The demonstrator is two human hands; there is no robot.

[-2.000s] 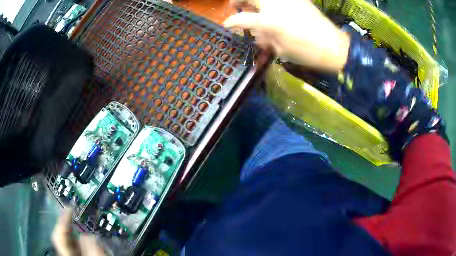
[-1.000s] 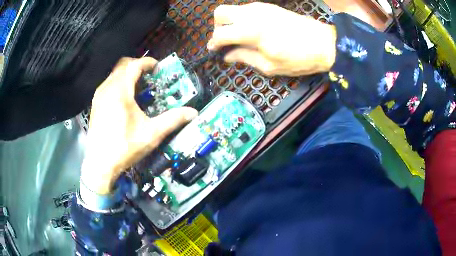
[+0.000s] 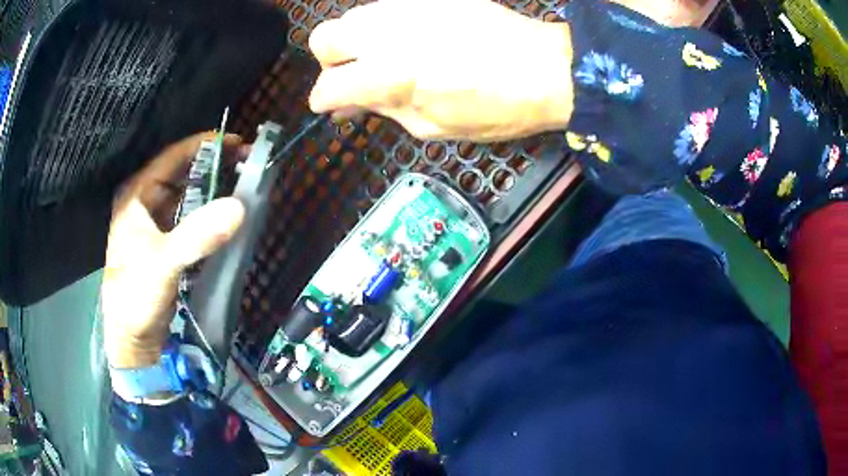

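Note:
My left hand (image 3: 153, 242) holds a housing half (image 3: 244, 218), tipped on edge, together with a green circuit board (image 3: 215, 167) that stands out of it, seen edge-on. My right hand (image 3: 418, 70) is above the mat, its fingers closed on a thin black cord (image 3: 299, 138) that runs to the top end of that housing. A second housing (image 3: 340, 383) lies flat on the mat's near end with its green circuit board (image 3: 423, 223) seated inside. That board carries a blue capacitor (image 3: 381, 282) and a black block (image 3: 356, 329).
The black extractor hood (image 3: 102, 121) is at the upper left. The dark perforated mat (image 3: 446, 158) lies in an orange tray (image 3: 535, 200). A yellow basket (image 3: 386, 435) shows below the tray's near end. A yellow crate (image 3: 823, 37) is at the upper right.
My left hand has moved left and turned the held housing and board from face-up to edge-on. My right hand has moved left. The cord now shows stretched between right hand and housing.

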